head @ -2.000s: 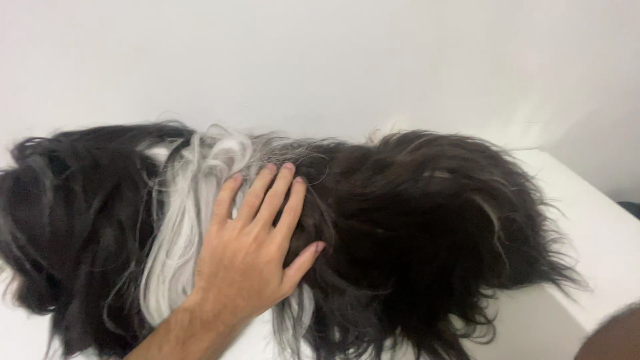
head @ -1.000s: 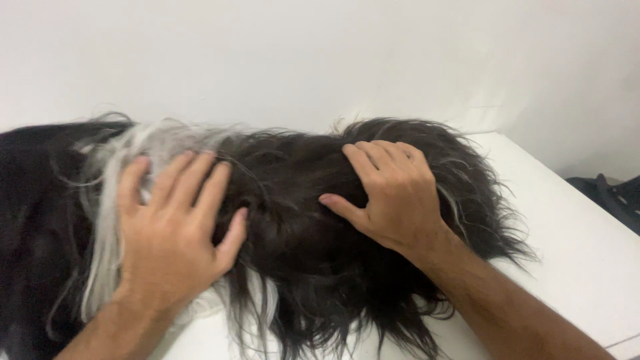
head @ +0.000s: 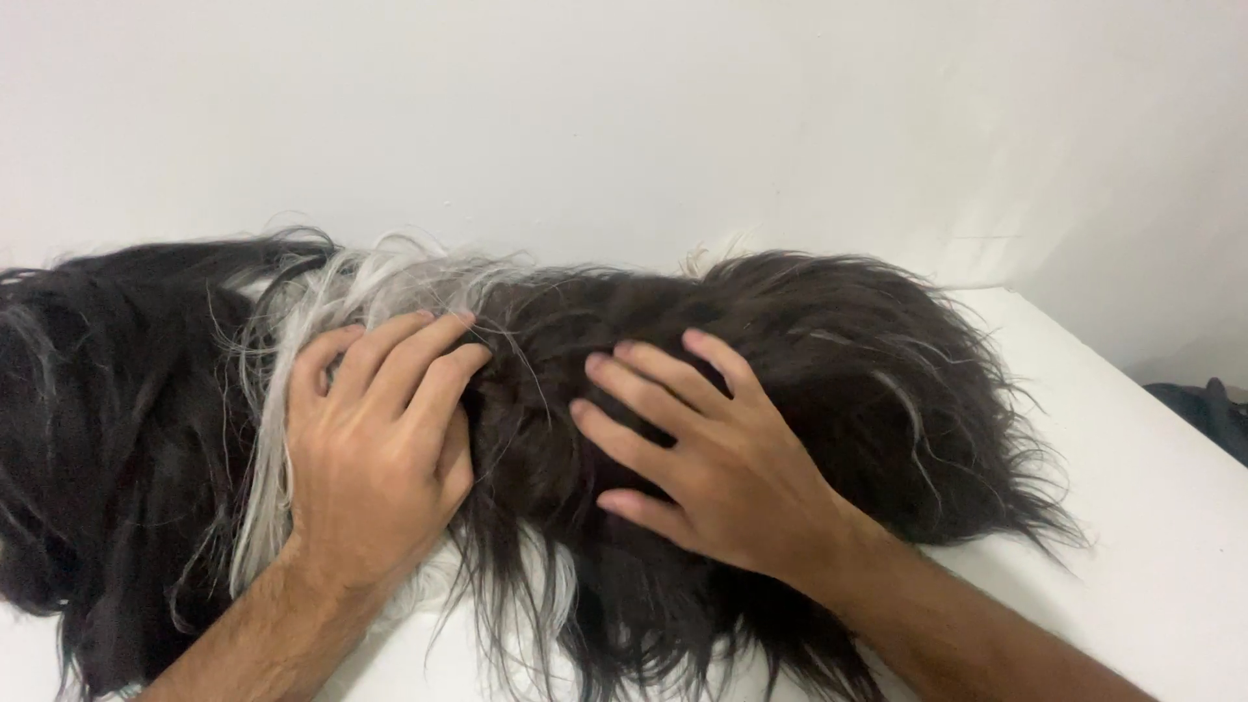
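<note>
A long-haired black and white dog (head: 858, 380) lies across the white table, its dark hair spread over the surface. Around its shoulders runs a band of white hair. My left hand (head: 385, 439) rests on the edge of this band with fingers bent; whether it grips any hair cannot be told. On the dark hair of the middle of the body lies my right hand (head: 702, 448), palm down and fingers apart, holding nothing. Long black hair covers the left end of the body, so no face shows.
A pale wall (head: 585, 127) stands right behind the dog. The white table (head: 1150, 487) shows its right edge, and beyond it at the far right is a dark object (head: 1204, 414) I cannot make out.
Two seconds ago only my left hand was on the dog; one second ago my right hand was on it too, nearer the right end. My right hand has since moved left along the body.
</note>
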